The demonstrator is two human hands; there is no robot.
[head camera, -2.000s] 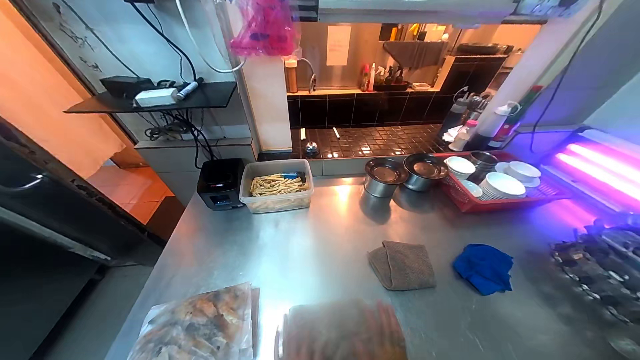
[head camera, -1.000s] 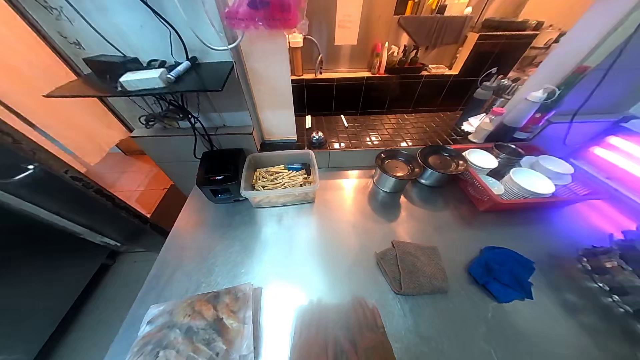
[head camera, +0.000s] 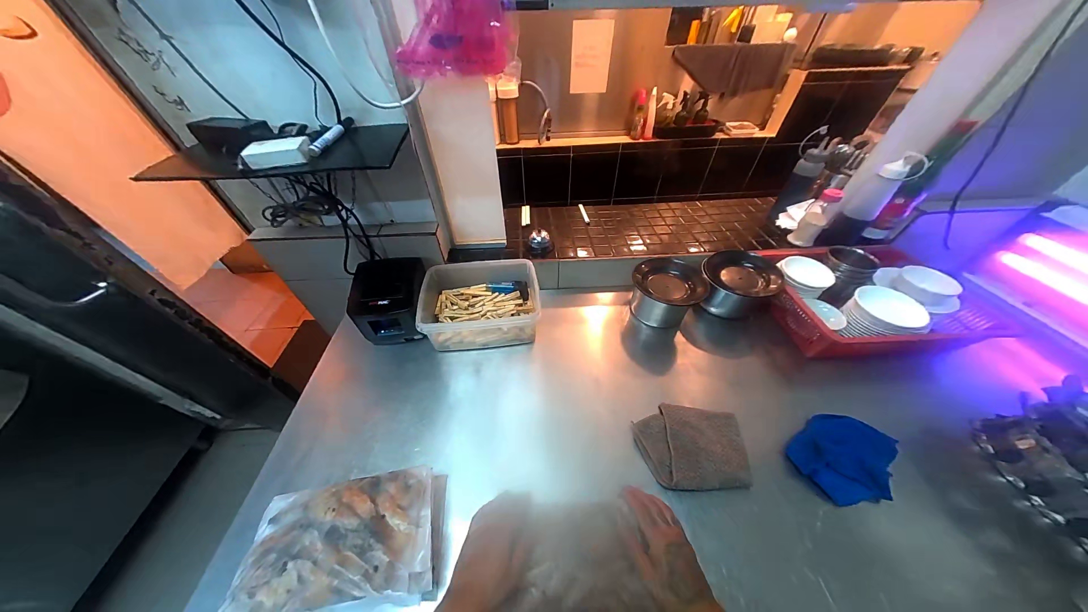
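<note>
My left hand and my right hand are at the bottom middle, on either side of a pale, hazy thing, perhaps a clear plastic bag. Blur hides how the fingers meet it. Left of my left hand lies a clear plastic bag of browned food pieces on the steel counter. Beyond my right hand is a folded brown cloth. A crumpled blue cloth lies farther right.
At the back stand a black device, a plastic tub of wooden clothespins, lidded steel pots and a red basket of white bowls. Several small packed items lie at the right edge, near a pink-lit appliance.
My two hands, close together and blurred one second ago, now show apart with the hazy thing between them. The food bag and cloths have stayed on the counter. The view has shifted slightly.
</note>
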